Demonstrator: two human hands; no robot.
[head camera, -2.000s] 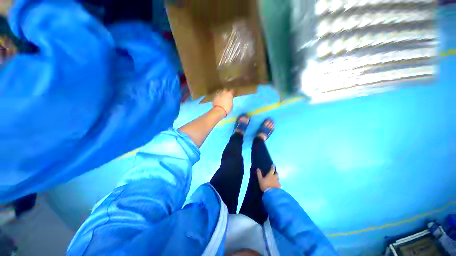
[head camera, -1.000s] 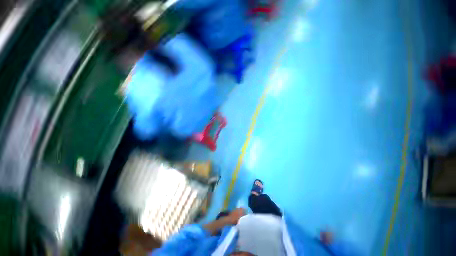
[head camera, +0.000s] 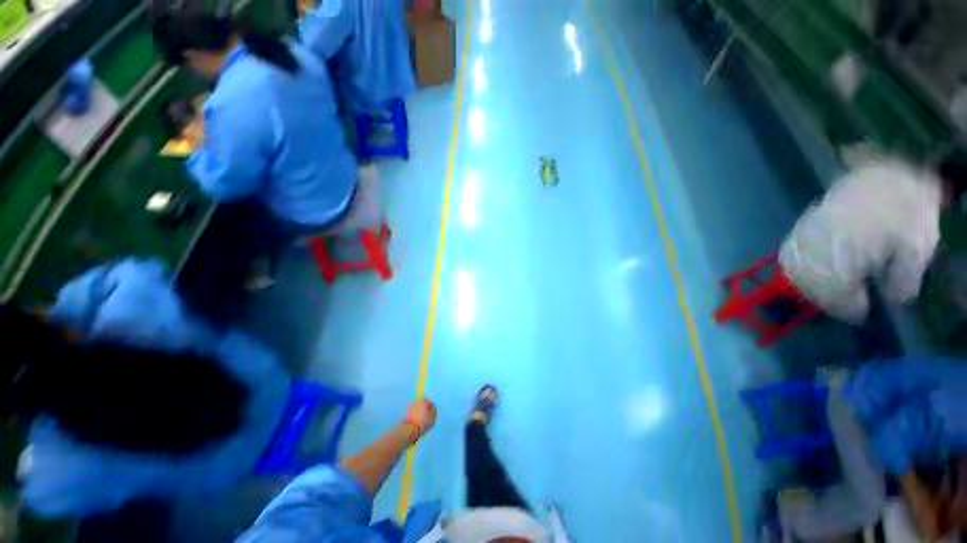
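Observation:
My left hand is in the lower middle of the view, over the blue floor and close to the left yellow line. It looks loosely curled, with a thin red band at the wrist. I see nothing held in it, but the fingers are too small and blurred to tell more. My right hand is not in view. One sandalled foot of mine shows just right of the hand.
Seated workers in blue sit along the green bench at left, on a red stool and blue stools. At right, people sit by a red stool. A cardboard box stands far left; a small green floor mark lies ahead.
The view has swung and moved from the box and white tray stack to the aisle between the benches. My left hand is off the box, and my right hand has left the view.

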